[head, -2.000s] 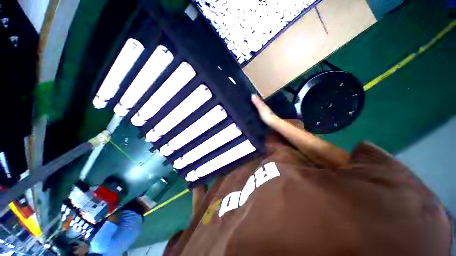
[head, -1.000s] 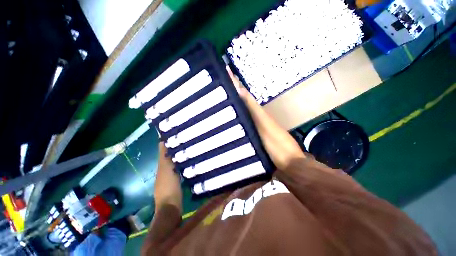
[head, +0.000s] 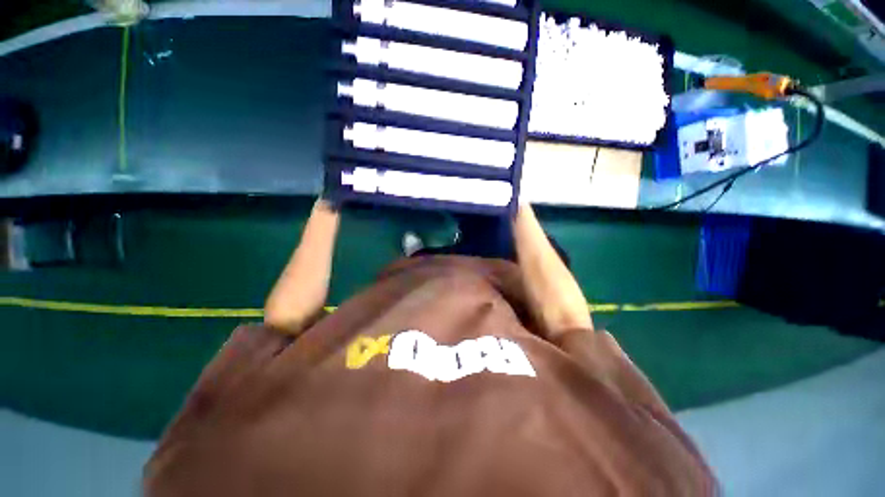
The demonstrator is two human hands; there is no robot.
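A black slotted tray (head: 522,116) is straight ahead of me, cut off by the top edge of the picture. Several long white tubes (head: 437,146) lie side by side in its slots, their narrower ends to the left. My left hand (head: 327,206) is at the tray's near left corner and my right hand (head: 525,208) at its near right corner. Both hold the tray by its sides; most of the fingers are hidden by the tray.
A parts tray heaped with small white parts (head: 602,82) is right of the black tray, with a tan cardboard sheet (head: 587,175) before it. Further right are an orange screwdriver (head: 752,84) with a black cord and a white box (head: 733,141) on a blue tray (head: 667,160).
The view has turned to face the bench squarely. The tray of tubes has gone from tilted close before my chest to level and further forward, over the bench. Both hands stay on it.
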